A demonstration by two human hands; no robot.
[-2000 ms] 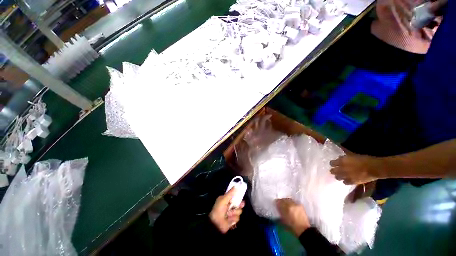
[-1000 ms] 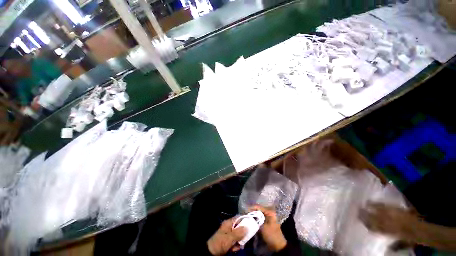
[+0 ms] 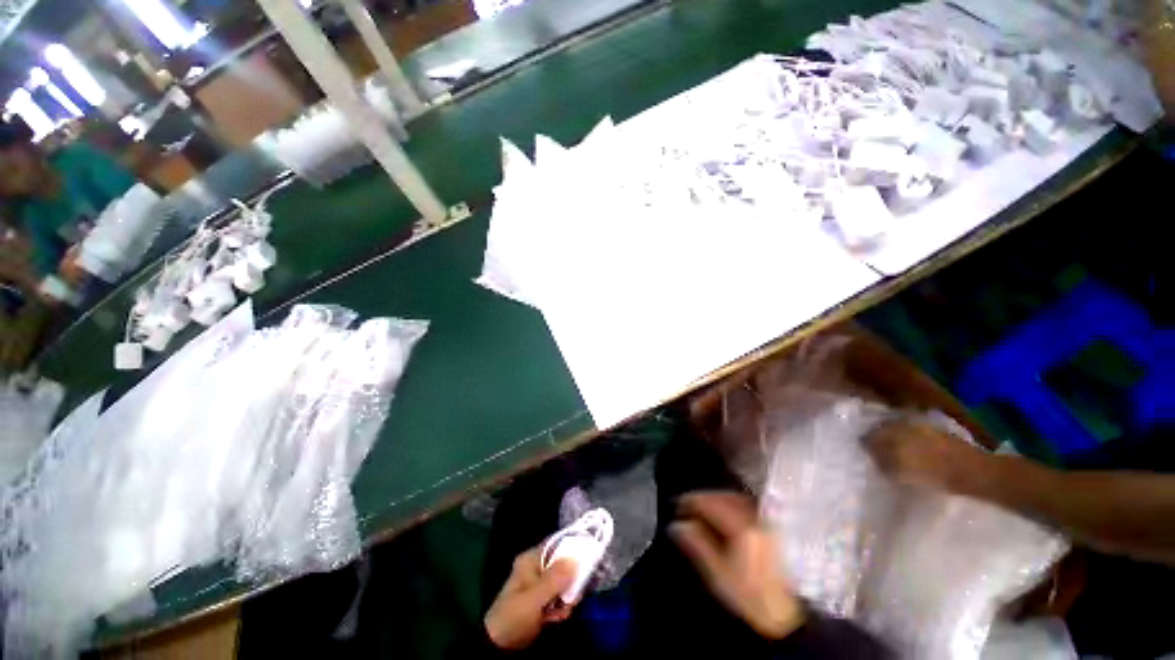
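My left hand (image 3: 525, 603) is shut on a white power adapter (image 3: 577, 547) with its cord looped at the top, low in front of the bench edge. A clear bubble bag (image 3: 621, 516) hangs behind and beside the adapter; I cannot tell whether the adapter is inside it. My right hand (image 3: 741, 562) is to the right of the adapter, blurred, fingers apart and apparently empty. A carton (image 3: 902, 370) overflowing with clear bubble bags (image 3: 825, 503) stands at the right, below the bench edge.
Another person's arm (image 3: 1005, 490) reaches into the carton. Loose adapters (image 3: 889, 155) lie on white sheets (image 3: 683, 297). Bagged items (image 3: 284, 451) are piled at left. A metal post (image 3: 361, 123) stands on the green bench (image 3: 451, 400). A blue stool (image 3: 1069, 368) is at right.
My right hand has let go near the adapter and moved right. My left hand has shifted left and up with the adapter. The other person's hand has moved left over the bags.
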